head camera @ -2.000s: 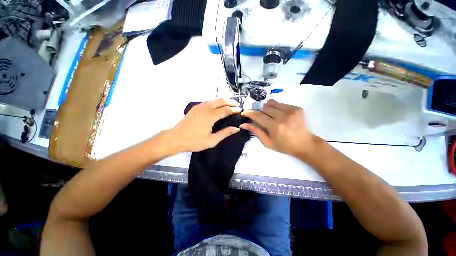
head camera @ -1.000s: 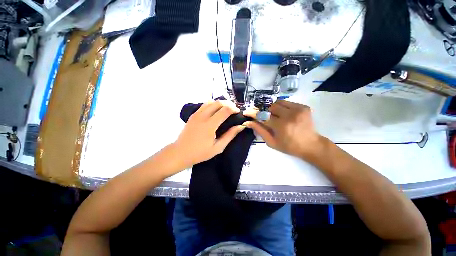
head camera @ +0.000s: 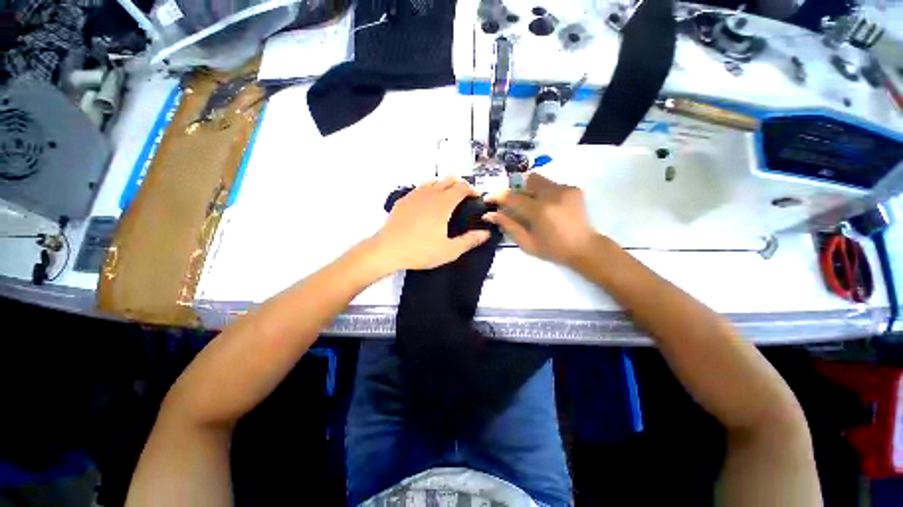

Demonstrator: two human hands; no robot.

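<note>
A long black cloth piece (head camera: 436, 297) runs from the presser foot (head camera: 485, 176) over the table's front edge and down onto the lap. My left hand (head camera: 431, 228) lies on the cloth left of the foot, fingertips and thumb pressing it. My right hand (head camera: 543, 220) pinches the cloth just right of and in front of the foot. The needle's contact with the cloth is hidden by my fingers. A rolled black end (head camera: 398, 196) shows left of my left hand.
Ridged black pieces (head camera: 401, 45) lie behind, left of the white machine head (head camera: 693, 183). A black strip (head camera: 634, 74) hangs over the head. Tape-covered cardboard (head camera: 173, 218) lies left, red-handled scissors (head camera: 844, 267) right. A red stool (head camera: 886, 421) stands at lower right.
The view has shifted, bringing the control panel and scissors into full view. Both hands stay at the foot on the cloth, with my left hand lying flatter over it.
</note>
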